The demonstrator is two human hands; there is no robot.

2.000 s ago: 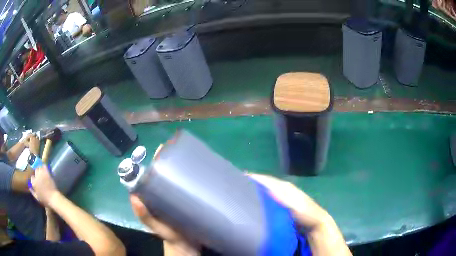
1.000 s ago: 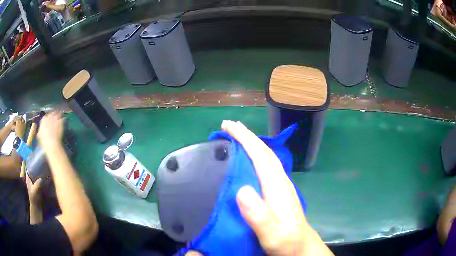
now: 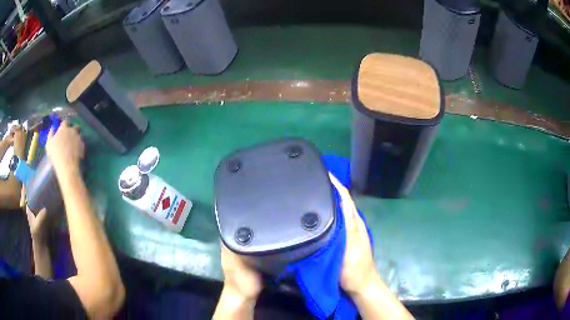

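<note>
A grey speaker unit point(image 3: 274, 197) is held in front of me, its smooth dark base with round rubber feet facing up towards me. My left hand point(image 3: 240, 275) grips its lower left side, fingers partly hidden under it. My right hand point(image 3: 357, 250) holds its right side, with a blue cloth point(image 3: 322, 275) between hand and unit that hangs down below. The rest of the unit's body is hidden behind the base.
A white bottle point(image 3: 164, 203) with open flip lid stands left. Wood-topped speakers stand front right point(image 3: 397, 125) and back left point(image 3: 106, 106). Grey units stand beyond the brown-red strip point(image 3: 250, 92). At far left, another person's arms point(image 3: 84, 219) hold a unit; an arm shows at the right edge.
The unit has swung from lying tilted to base up, now squarely facing me. My left hand has come into view at its lower left; my right hand and cloth have moved down its right side.
</note>
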